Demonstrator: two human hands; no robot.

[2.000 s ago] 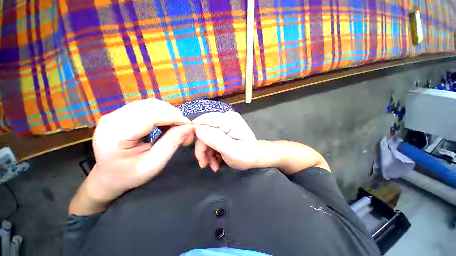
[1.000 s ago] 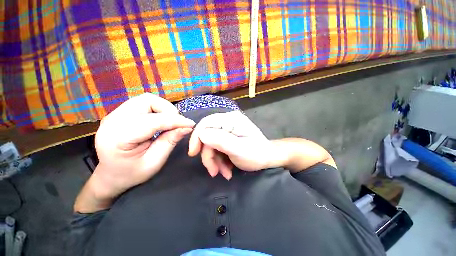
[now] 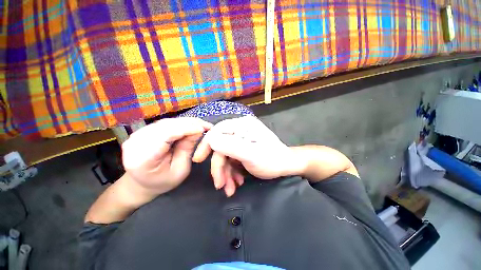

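My left hand (image 3: pixel 161 153) and my right hand (image 3: pixel 250 147) meet in front of my torso, below the table edge. Their thumbs and index fingers are pinched close together. Any item between the fingertips is too small to make out. The other fingers of my right hand hang loosely curled. Plaid fabric (image 3: pixel 211 47) in orange, purple, yellow and turquoise lies on the table beyond my hands. A pale wooden measuring stick (image 3: pixel 269 52) lies across the fabric, its near end at the table edge.
A small yellowish block (image 3: pixel 448 23) lies on the fabric at the far right. The brown table edge (image 3: pixel 337 80) runs across. White equipment (image 3: pixel 461 116), a blue roll (image 3: pixel 448 163) and an open dark case (image 3: pixel 416 237) stand at right. Pale tubes (image 3: pixel 21 253) are at lower left.
My left hand has shifted slightly right and turned, its fingers now more curled beside my right hand. My right hand's loose fingers hang a little lower. The view has moved slightly.
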